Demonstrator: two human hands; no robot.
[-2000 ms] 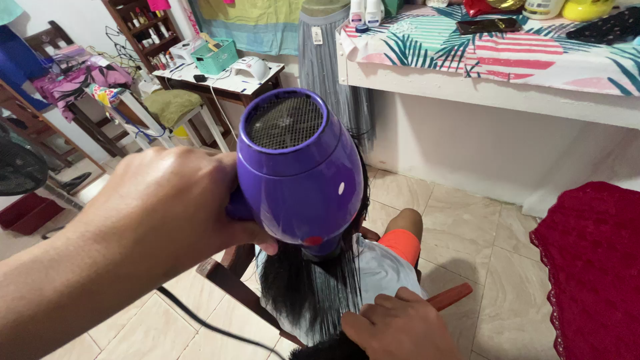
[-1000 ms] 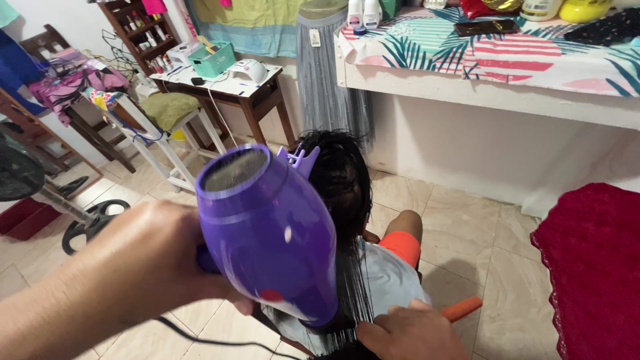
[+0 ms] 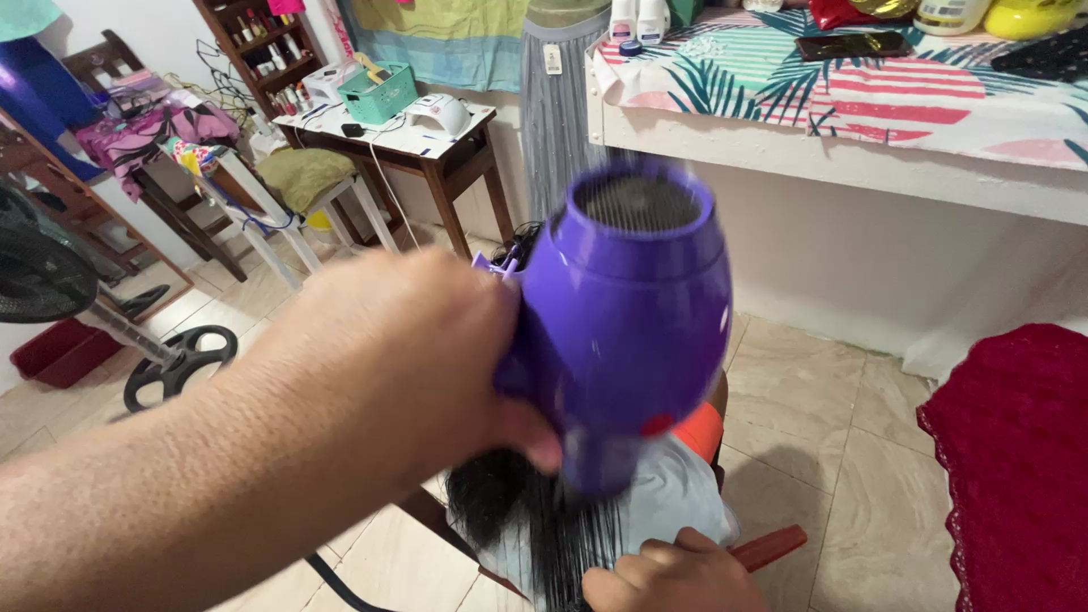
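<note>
My left hand (image 3: pixel 425 357) grips the handle of a purple hair dryer (image 3: pixel 629 306), its nozzle pointing down at long dark hair (image 3: pixel 574 535). The hair belongs to a seated person in a light shirt (image 3: pixel 671 489), whose head is mostly hidden behind the dryer. Part of a purple hair clip (image 3: pixel 501 265) shows left of the dryer. Low in the view, my right hand (image 3: pixel 676 578) is closed at the hair's lower lengths, around what looks like a brush. An orange-red handle (image 3: pixel 769 548) sticks out to the right of that hand; the brush head is hidden.
A white counter (image 3: pixel 799 144) with a patterned cloth holds bottles and a phone (image 3: pixel 854 46). Behind stands a small table (image 3: pixel 442 144) with a teal basket (image 3: pixel 378 92). A pedestal fan (image 3: pixel 42 263) is at the left, a dark red cloth (image 3: pixel 1011 467) at the right. The dryer's cord (image 3: pixel 340 586) hangs at lower left.
The dryer first moved left, uncovering the person's head and the clip, then came back right over the head. The right hand now sits a little lower than two seconds ago.
</note>
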